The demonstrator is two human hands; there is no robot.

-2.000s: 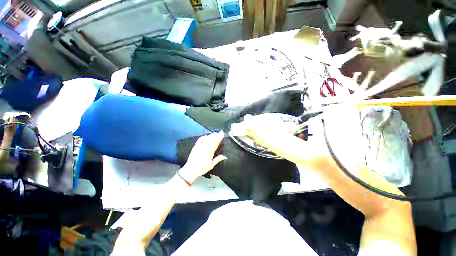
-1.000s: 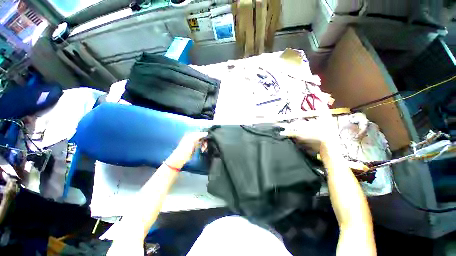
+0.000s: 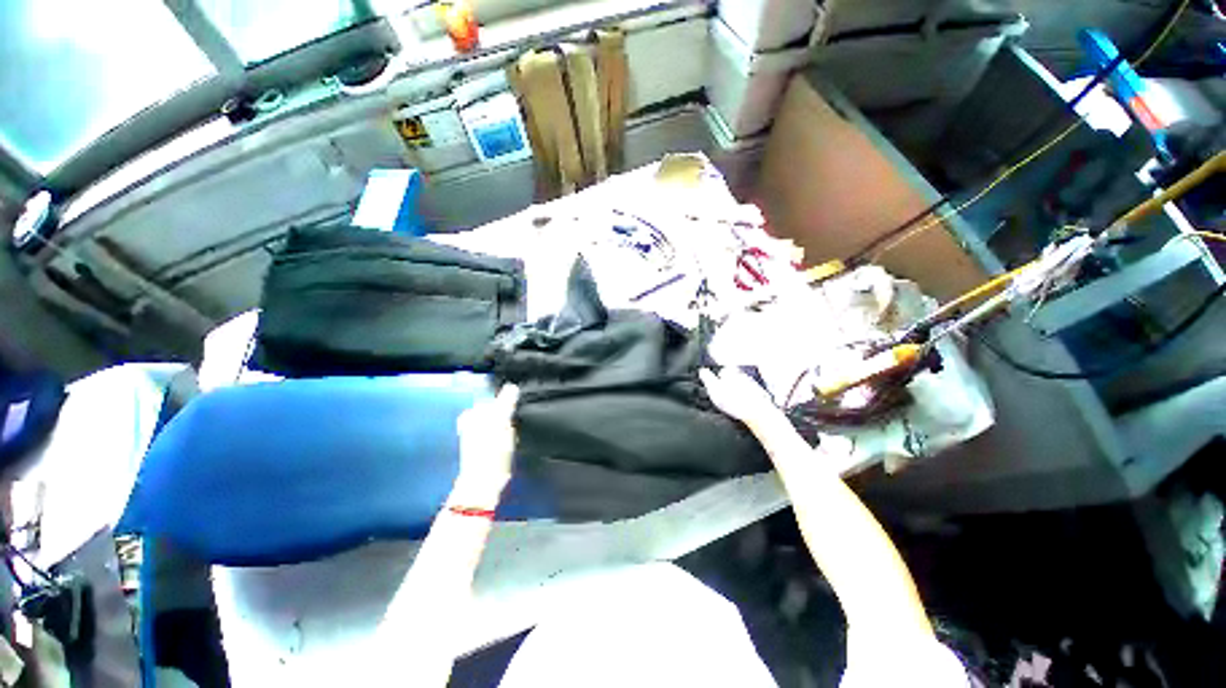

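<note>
A black garment (image 3: 619,437) lies over the right part of the blue padded form (image 3: 309,464), with part of it bunched towards the back. My left hand (image 3: 487,437) holds the garment's left edge, where the form comes out. My right hand (image 3: 737,398) is on the garment's right part, its fingertips at the cloth. The iron (image 3: 867,376) is parked at the right table end on a whitish wrapped pad (image 3: 961,410), its handle orange.
A folded black garment pile (image 3: 383,303) lies behind the form. Red-handled scissors (image 3: 750,269) and small dark items lie at the back right of the white table (image 3: 296,605). A yellow tube and black cable run off right. A brown board stands behind the table's right end.
The iron has left my right hand and is now parked at the right. The garment, lifted and hanging down in front one second ago, now lies along the form. The view has turned right.
</note>
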